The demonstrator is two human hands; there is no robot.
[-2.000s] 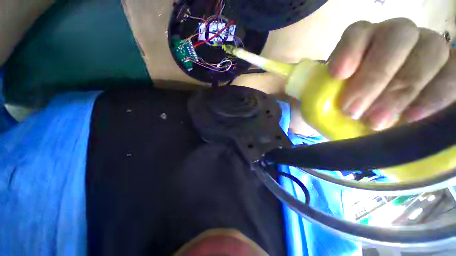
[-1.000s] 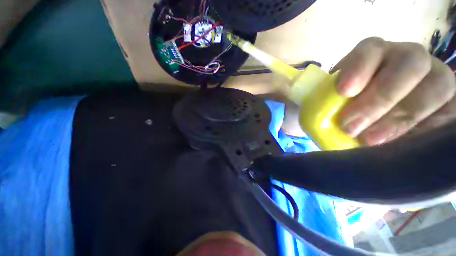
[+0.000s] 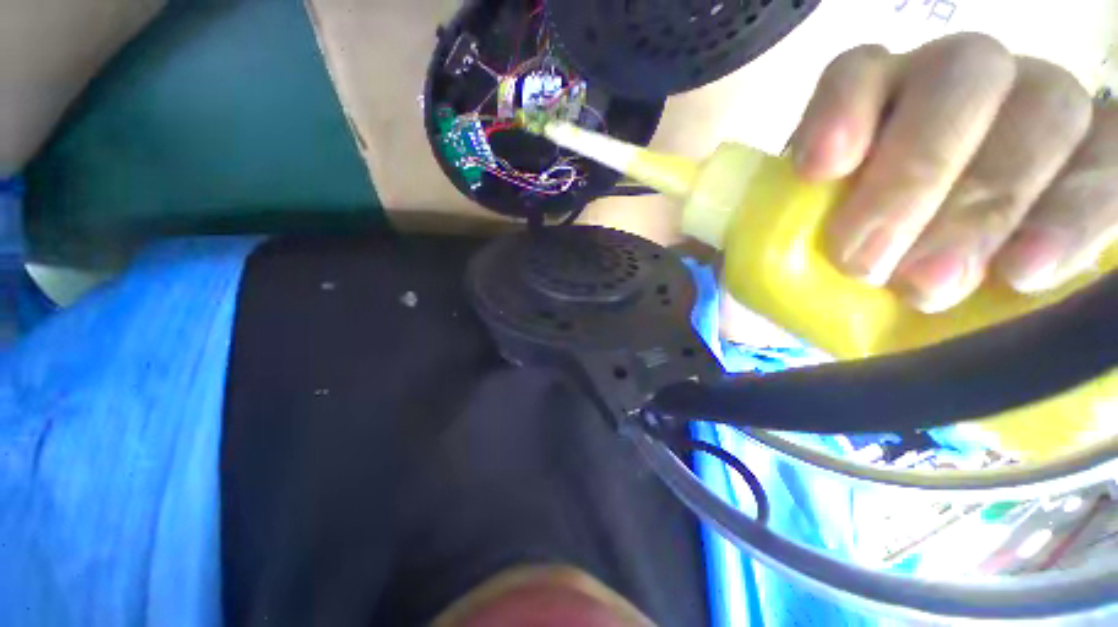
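My right hand grips the yellow glue bottle, its pale nozzle slanting up to the left. The nozzle tip is inside the open ear cup housing, at the lower edge of the white-silver component and near the red wire. A green circuit board sits at the cup's left edge, with thin lead wires beside it. The perforated speaker plate overlaps the cup's upper right. The headset's other cup rests against the black-clad chest. My left hand is out of the picture; only the forearm shows at upper left.
The cardboard sheet lies under the open cup, with a green mat to its left. The black head strap and silver-grey headband frame curve to the right edge, below the bottle.
The nozzle tip has moved left, from the right of the white-silver component to its lower edge. The whole view has shifted, so the cups appear further right than one second ago.
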